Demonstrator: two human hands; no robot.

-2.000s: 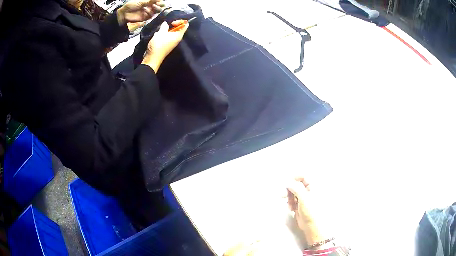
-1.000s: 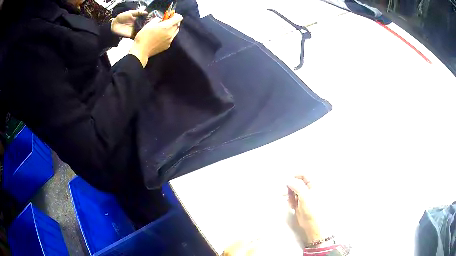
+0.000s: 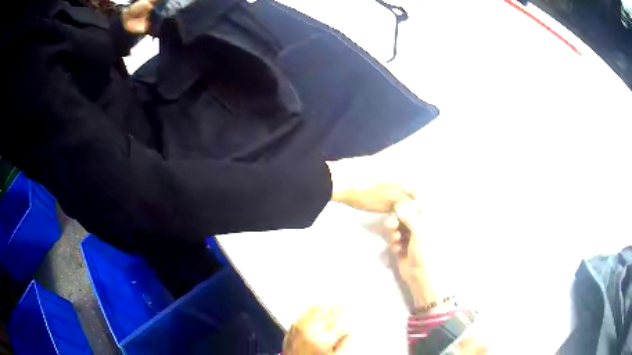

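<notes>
My right hand (image 3: 407, 239), with a bracelet and striped cuff, is over the white table with its fingers curled. The coworker's outstretched hand (image 3: 381, 197) meets it at the fingertips. Glare hides whether anything lies between them. My left hand (image 3: 315, 334) is at the bottom edge, partly cut off and washed out; its fingers are unclear. A dark denim garment (image 3: 367, 104) lies spread on the table before the coworker, partly under the coworker's arm.
A coworker in black (image 3: 173, 187) stands at the left, arm across the table's near edge. Blue bins (image 3: 118, 284) are below. Grey-blue cloth (image 3: 603, 305) lies at the lower right. A thin black branched object (image 3: 397, 28) and a red line (image 3: 544, 26) are farther back.
The coworker's arm has reached from the garment to my right hand. The orange tool seen earlier in that hand is no longer visible. My left hand shows more, and the view has shifted.
</notes>
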